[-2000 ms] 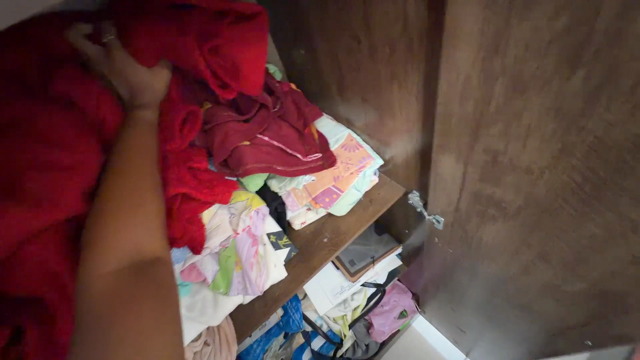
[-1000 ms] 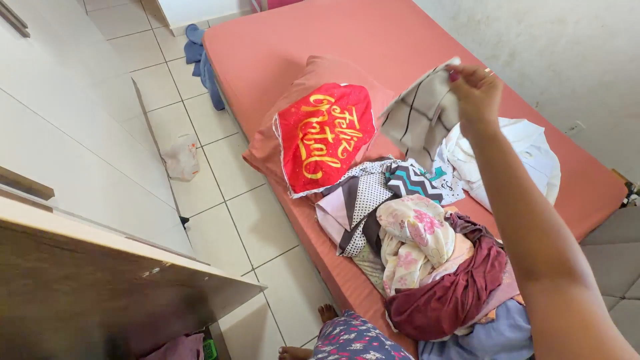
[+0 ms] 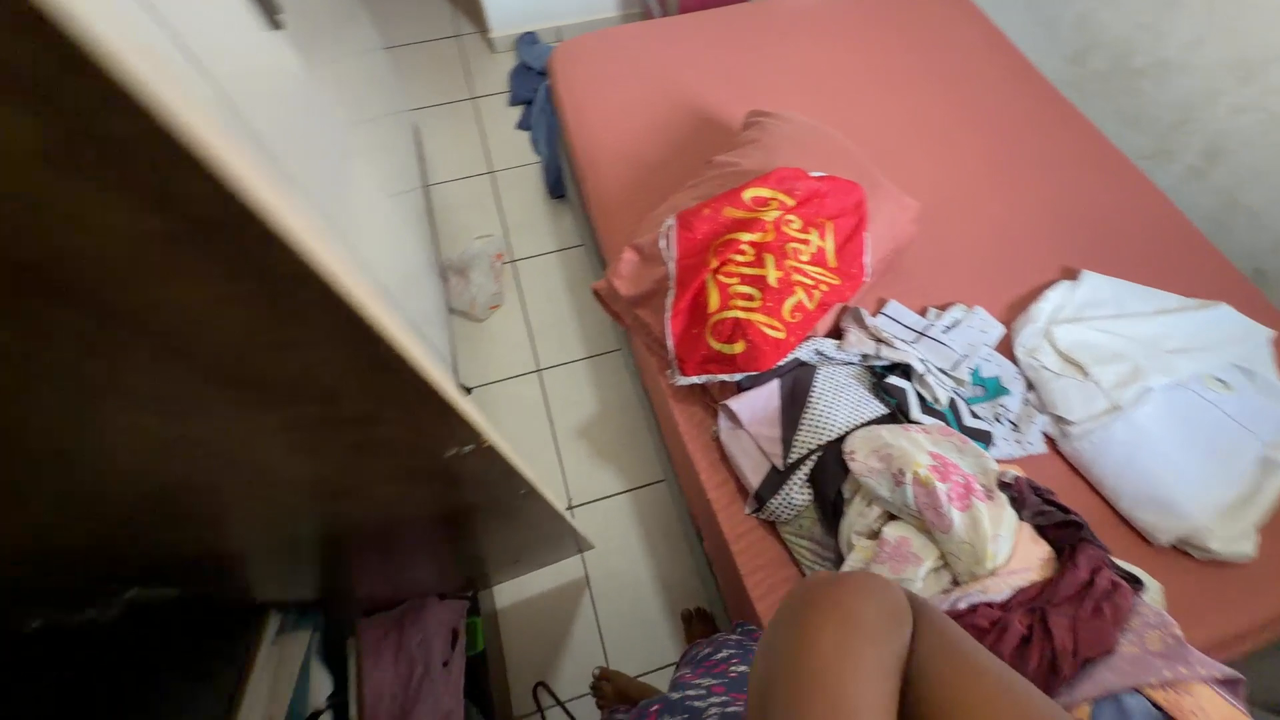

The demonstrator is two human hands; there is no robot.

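Neither my left hand nor my right hand is in view; only a bent bare arm reaches in at the bottom, in front of the clothes. Beside it on the bed lies a pile with a cream floral cloth [image 3: 925, 500], a dark red cloth [image 3: 1060, 610] and a dotted black-and-white cloth [image 3: 830, 430]. Behind these is a white patterned cloth [image 3: 950, 345] with dark and teal marks. A bundle of white cloth [image 3: 1150, 410] lies to the right. A red cloth with yellow lettering [image 3: 770, 270] is spread over a salmon pillow [image 3: 790, 145].
The salmon-covered bed [image 3: 900, 60] fills the right side. A brown wardrobe door [image 3: 250, 350] juts in from the left, above folded cloth on a low shelf [image 3: 410, 660]. A plastic bag [image 3: 475, 280] lies on the tiled floor [image 3: 600, 430]. Blue cloth [image 3: 540, 110] hangs by the bed's corner.
The view has turned from the wardrobe shelves to the bed. One second ago my right hand held up a greyish striped cloth over the bed; that hand is now out of view.
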